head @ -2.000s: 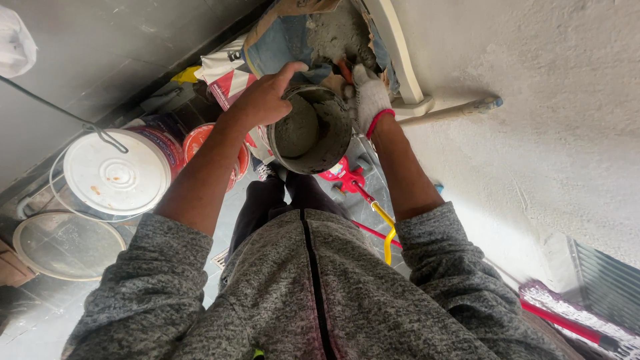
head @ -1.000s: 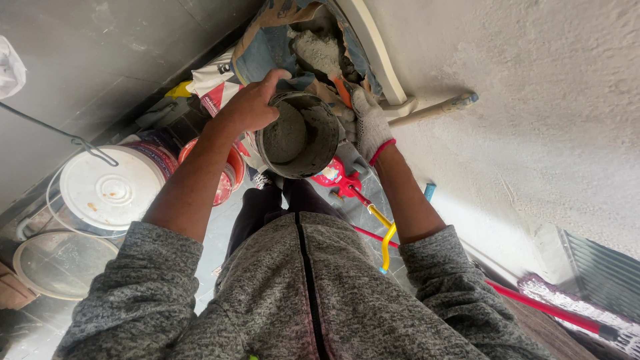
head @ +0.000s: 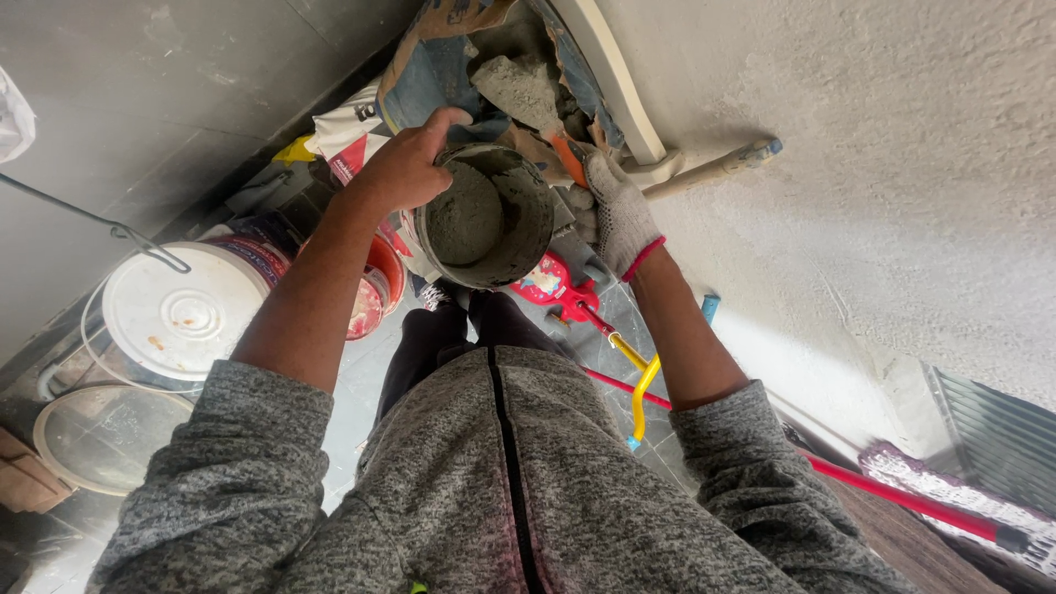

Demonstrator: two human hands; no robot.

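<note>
My bare left hand [head: 412,161] grips the rim of a round bucket [head: 528,223] at its upper left. Grey cement-like powder or mix [head: 469,216] lies inside, and its inner wall is smeared. My right hand [head: 612,202], in a knitted glove with a red cuff, is closed on the orange handle [head: 568,157] of a trowel or scoop. A heap of grey powder [head: 518,89] covers the blade, which is over the mouth of a torn paper cement bag [head: 421,78]. The bucket is just below the bag, between my hands.
White-lidded bucket [head: 186,309], clear round lid [head: 111,437] and red bucket [head: 384,272] stand at left. A red and yellow scooter-like toy [head: 561,289] is near my feet. A pipe stub [head: 718,167] and pale curved pipe [head: 615,78] are by the rough wall [head: 866,165]. A red pole [head: 907,499] lies lower right.
Two seconds ago my gloved hand was at the bag's opening beside the bucket; now the blade shows heaped with grey powder. My left hand has stayed on the bucket rim.
</note>
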